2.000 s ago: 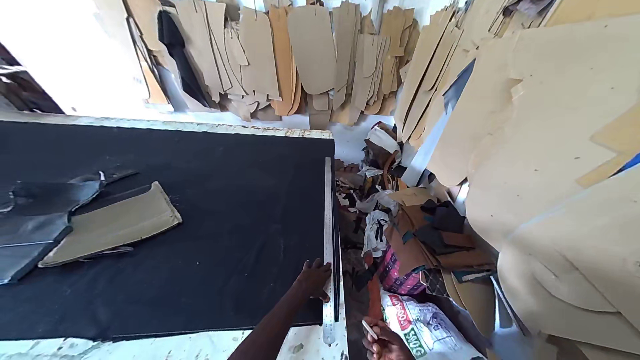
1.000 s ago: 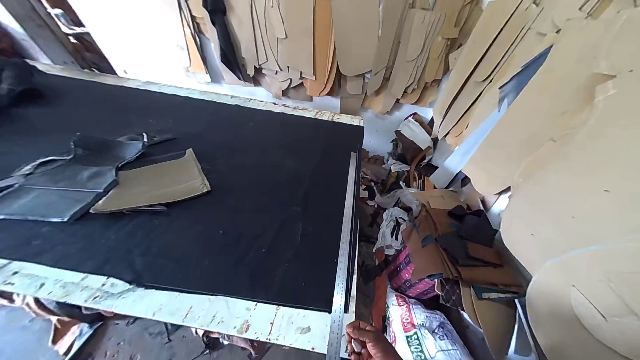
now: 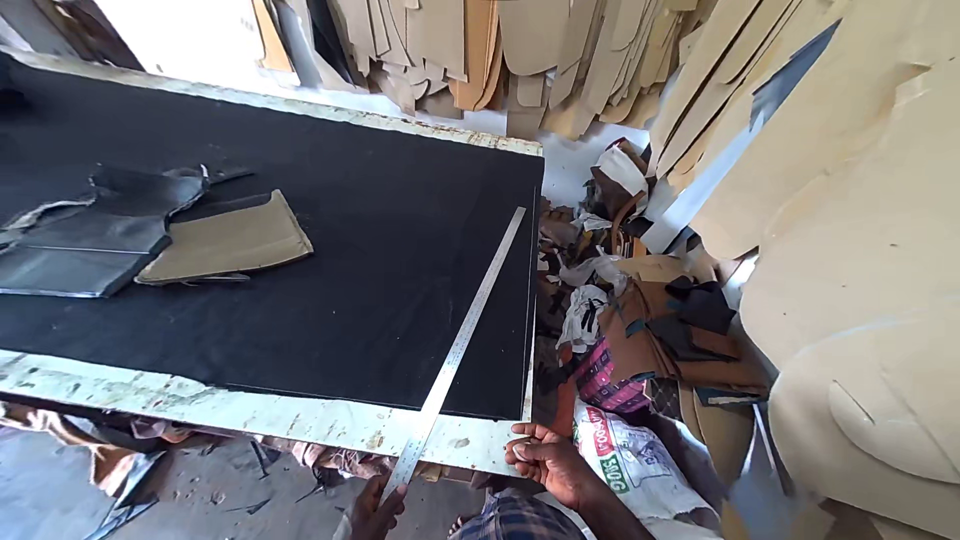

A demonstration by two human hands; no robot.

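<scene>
My left hand, at the bottom, grips the near end of a long steel ruler. The ruler slants up and right over black sheet material spread on a table. My right hand is by the table's near right corner, its fingers curled around a small pale piece, possibly chalk, mostly hidden. A thin pale line runs along the sheet's right edge. On the sheet's left part lie a dark, worn leather-like piece and a tan piece with a curved lower edge.
The table's pale, stained near border shows below the sheet. Scraps and a printed white sack lie right of the table. Cardboard patterns hang behind, and large ones stand at right.
The ruler, earlier along the sheet's right edge, now slants with its near end further left. My left hand, pressing on it two seconds ago, now grips its near end. The view has shifted.
</scene>
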